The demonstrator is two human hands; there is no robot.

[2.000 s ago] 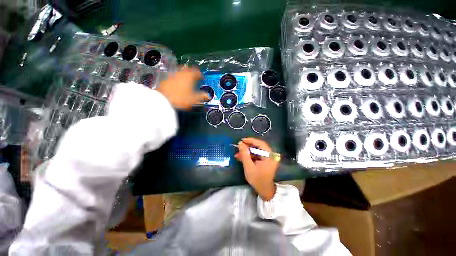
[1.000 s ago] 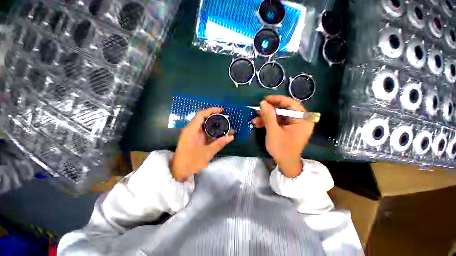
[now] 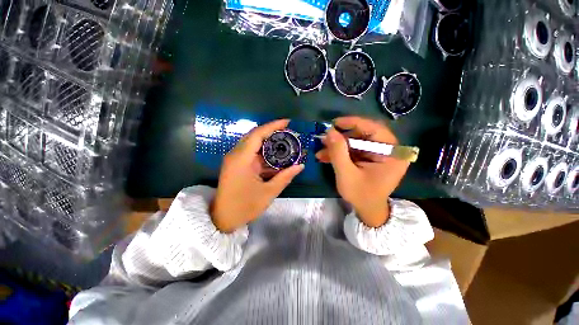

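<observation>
My left hand (image 3: 251, 181) holds a round black watch case (image 3: 281, 150) with a silver rim between thumb and fingers, its hollow side up. My right hand (image 3: 365, 166) grips a slim fine-pointed tool (image 3: 371, 147) with a white handle and tan back end. Its tip is near my fingertips, just right of the case, and hard to make out. Under and beside both hands lies a blue sheet (image 3: 219, 134) with rows of tiny pale dots, partly hidden by my left hand.
Several loose watch cases (image 3: 353, 73) lie beyond my hands. A clear bag (image 3: 273, 22) with a blue sheet is at the top. A clear blister tray (image 3: 47, 120) is left, a tray of white-ringed parts (image 3: 501, 143) right. A cardboard carton (image 3: 527, 254) is lower right.
My left hand has come back from the loose cases by the bag and now holds a case over the dotted sheet. My right hand keeps the tool. The view has shifted closer.
</observation>
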